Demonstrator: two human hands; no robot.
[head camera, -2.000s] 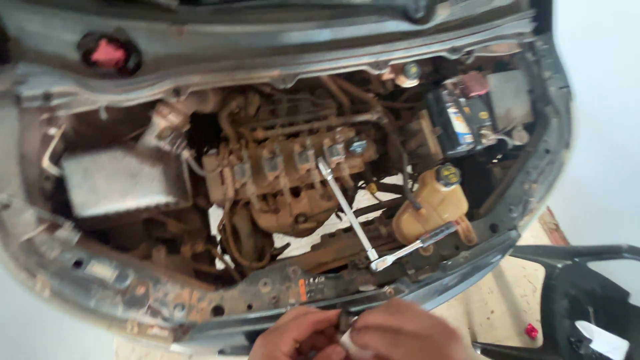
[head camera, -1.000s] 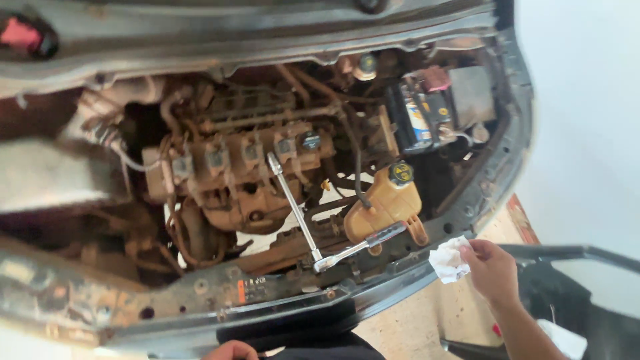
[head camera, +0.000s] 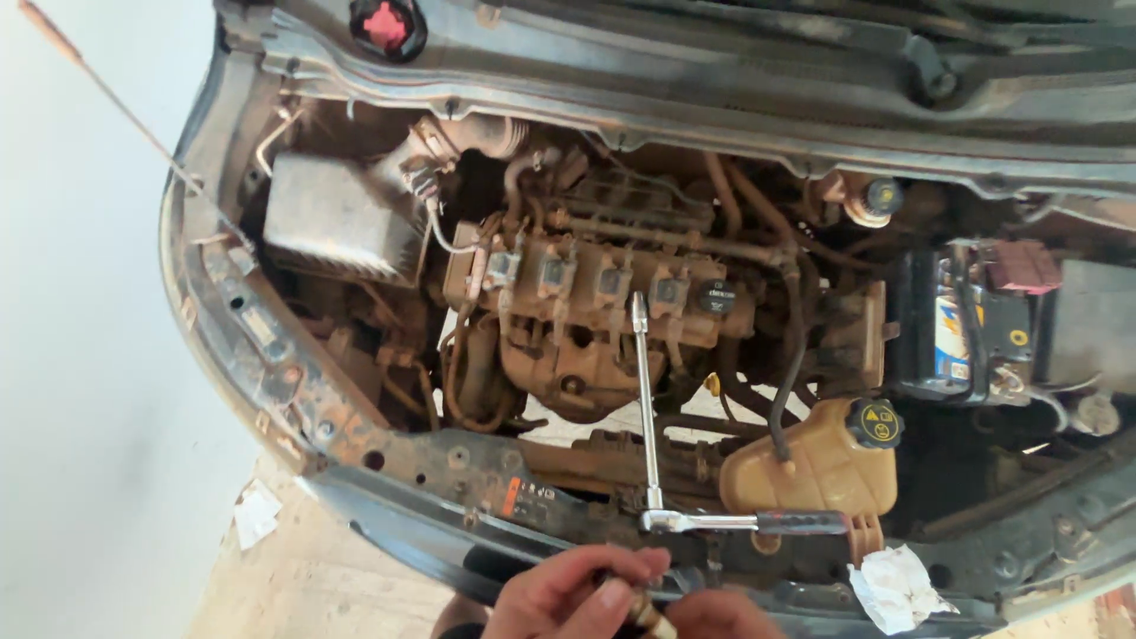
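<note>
My left hand (head camera: 568, 590) is at the bottom centre, its fingers closed on a small part with a whitish end, which looks like a spark plug (head camera: 650, 619). My right hand (head camera: 723, 614) is close beside it, blurred and partly cut off; its grip is unclear. Just above the hands, a ratchet (head camera: 710, 522) with a dark handle lies by the coolant reservoir (head camera: 812, 470). Its long extension bar (head camera: 647, 408) reaches up to the valve cover, between two ignition coils (head camera: 612, 280). Crumpled white paper (head camera: 901, 588) rests on the car's front edge at right.
The dusty engine (head camera: 577, 364) fills the middle of the bay. A battery (head camera: 967, 319) stands at right, an air filter box (head camera: 333, 217) at left. A thin prop rod (head camera: 133, 115) rises at far left. Another white paper (head camera: 256, 513) lies on the floor.
My right hand, which held white paper at the right one second ago, has let go of it and moved left beside my left hand. The left hand has come further into view.
</note>
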